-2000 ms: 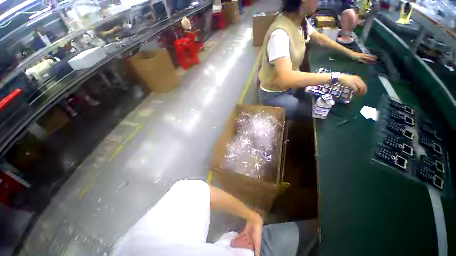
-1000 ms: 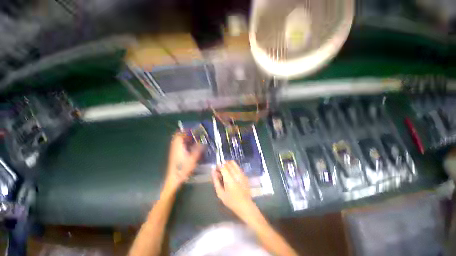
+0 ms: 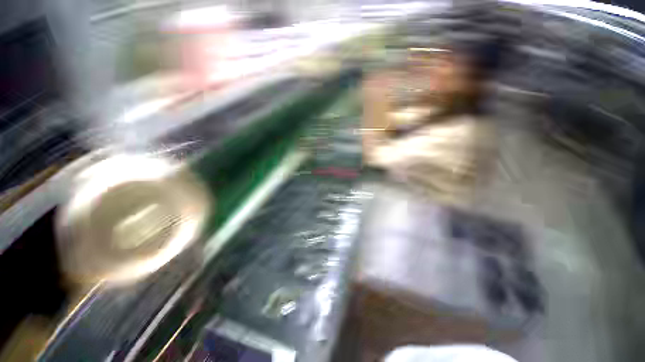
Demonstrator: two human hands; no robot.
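The view is strongly blurred. A clear blister tray (image 3: 300, 244) with phone-shaped pockets lies lengthwise on the green bench in front of me; a handset with a pale yellowish frame shows faintly at its near end (image 3: 281, 302). Part of a dark blue fixture panel (image 3: 237, 346) with a whitish edge shows at the bottom, cut off by the picture's edge. Neither my left hand nor my right hand is in the picture.
A round cream fan (image 3: 134, 219) stands at the left. Stacked trays (image 3: 424, 247), pale with dark filled pockets at the right, sit on a brown carton (image 3: 410, 318) by the bench edge. A blurred person (image 3: 445, 152) is beyond them. A thin red item (image 3: 336, 171) lies past the tray.
The view has swung to the right along the bench. Both my hands, earlier at the blue fixtures, have left the picture. The fan now shows at the left.
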